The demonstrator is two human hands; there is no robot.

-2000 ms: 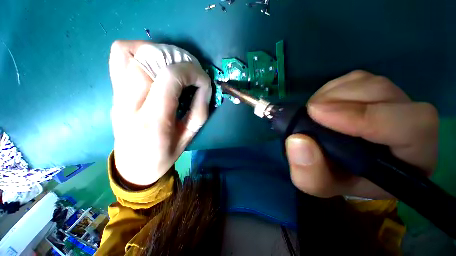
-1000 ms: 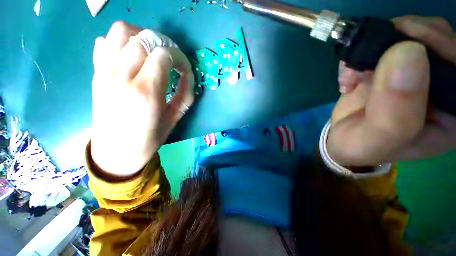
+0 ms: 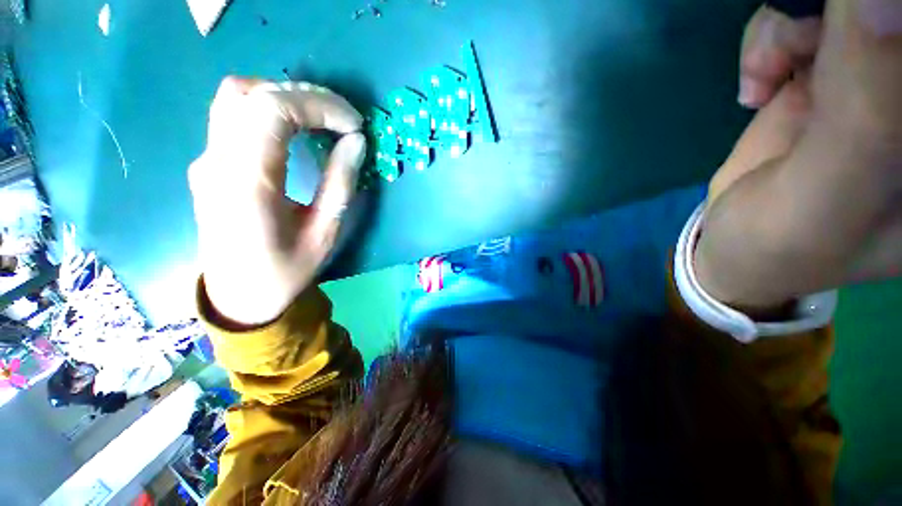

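Note:
The green PCB panel strip (image 3: pixel 418 117) lies on the blue-green mat, several joined boards with shiny pads and a bar at the right end. My left hand (image 3: pixel 282 178) is curled at its left end, thumb and forefinger closed on that end, which the fingertips partly hide. My right hand (image 3: pixel 831 148) is at the upper right, cut off by the top and right edges. A small piece of the black soldering iron handle (image 3: pixel 794 6) shows by its fingers; its barrel and tip are out of the picture.
Small loose parts (image 3: pixel 368 12) lie at the top edge. A thin strand (image 3: pixel 105 128) and a white piece (image 3: pixel 209 12) lie at the left. A tangled white bundle (image 3: pixel 114 321) is beyond the mat at lower left. A blue apron (image 3: pixel 504 287) covers my lap.
My right hand has moved away from the boards to the upper right, taking the iron's barrel and tip out of view. My left hand stays at the strip's left end, fingers differently curled.

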